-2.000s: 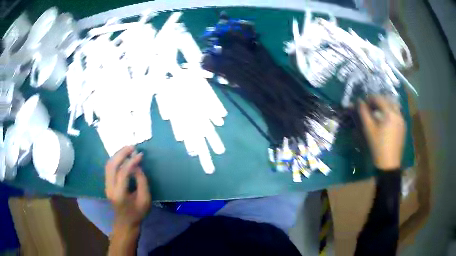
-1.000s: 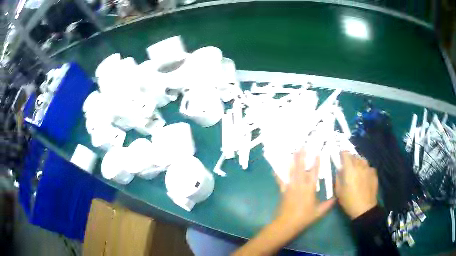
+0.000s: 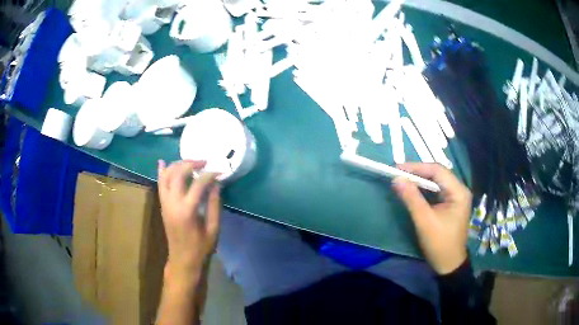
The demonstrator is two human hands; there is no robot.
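Note:
My right hand (image 3: pixel 438 212) holds a slim white stick arm (image 3: pixel 390 170) between thumb and fingers, its bent end pointing left over the green bench. My left hand (image 3: pixel 190 206) is at the near edge of a round white housing (image 3: pixel 212 141), fingertips on its rim. The housing's flat face with a small dark slot faces up. Whether the fingers grip it firmly is hard to tell. A large pile of white stick arms (image 3: pixel 343 57) lies behind, between the hands.
More round housings (image 3: pixel 166 92) lie at the left, with a small white cylinder (image 3: pixel 56 124) near the bench edge. A black lead bundle (image 3: pixel 476 114) and a heap of wired sticks (image 3: pixel 546 120) lie right. A blue bin (image 3: pixel 41 60) and cardboard carton (image 3: pixel 114 247) stand left.
My hands have parted from the stick pile. My right hand now holds one stick arm; my left has moved left to a housing. The view has shifted.

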